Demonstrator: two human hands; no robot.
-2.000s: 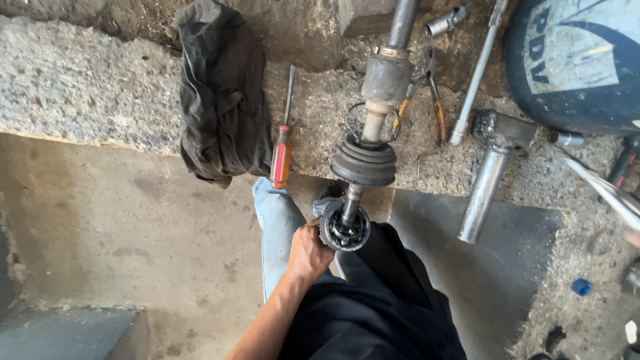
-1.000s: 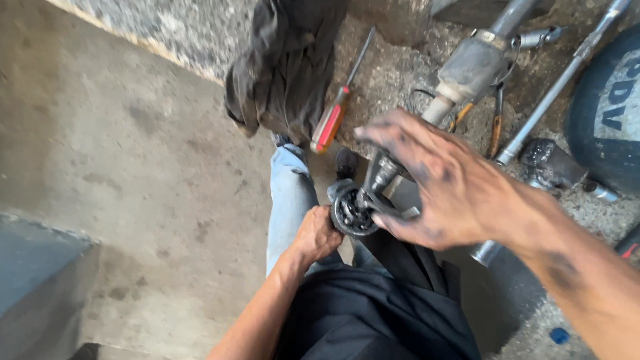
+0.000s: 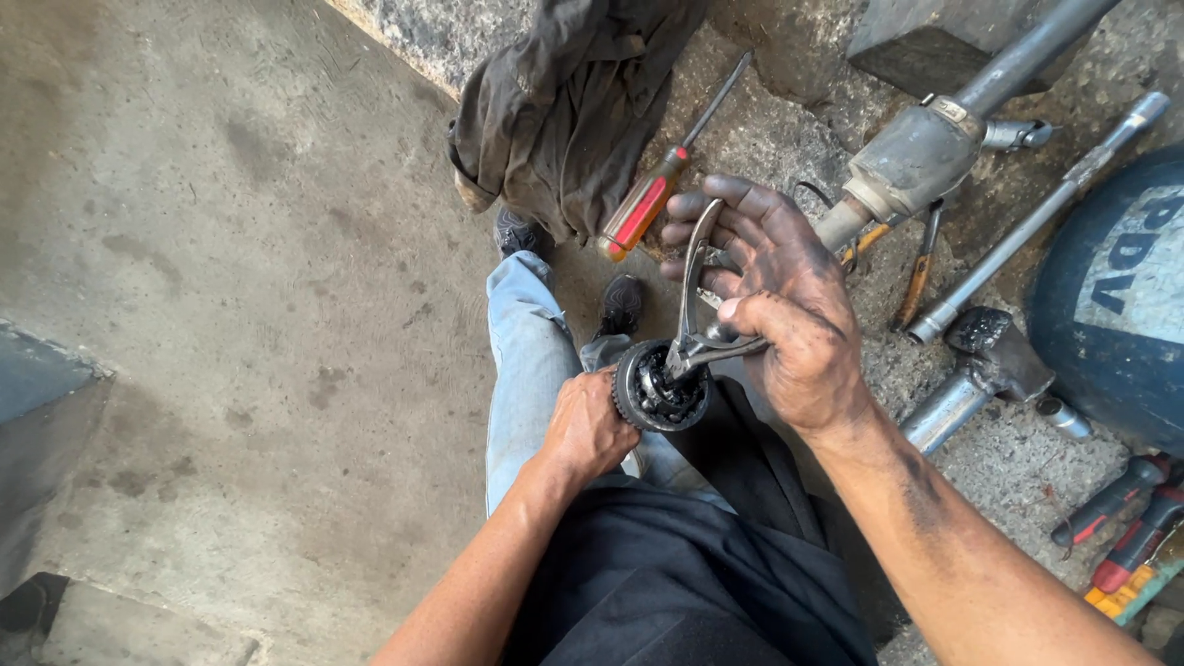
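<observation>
My left hand (image 3: 592,421) grips the toothed rim of a greasy CV joint (image 3: 661,388) on the end of a drive shaft. My right hand (image 3: 777,287) holds snap-ring pliers (image 3: 692,277), their handles spread between fingers and thumb. The pliers' tips are down inside the joint's dark, greasy opening. Beyond my right hand the shaft continues to a grey inner joint housing (image 3: 916,157) and a steel bar at the upper right. My right hand and the pliers hide the rubber boot's place on the shaft. Dark smears mark my right fingers and forearm.
On the rough concrete ledge lie a dark cloth (image 3: 573,111), a screwdriver (image 3: 645,202), orange-handled pliers (image 3: 916,277), a long socket bar (image 3: 1036,217) and a steel-headed hammer (image 3: 990,356). A blue gas cylinder (image 3: 1110,324) stands at right, with red-and-black handled tools (image 3: 1115,499) below it.
My right hand, at the frame's edge two seconds ago, came in over the joint with the pliers. Now the pliers' tips are in the joint's opening. The view has swung.
</observation>
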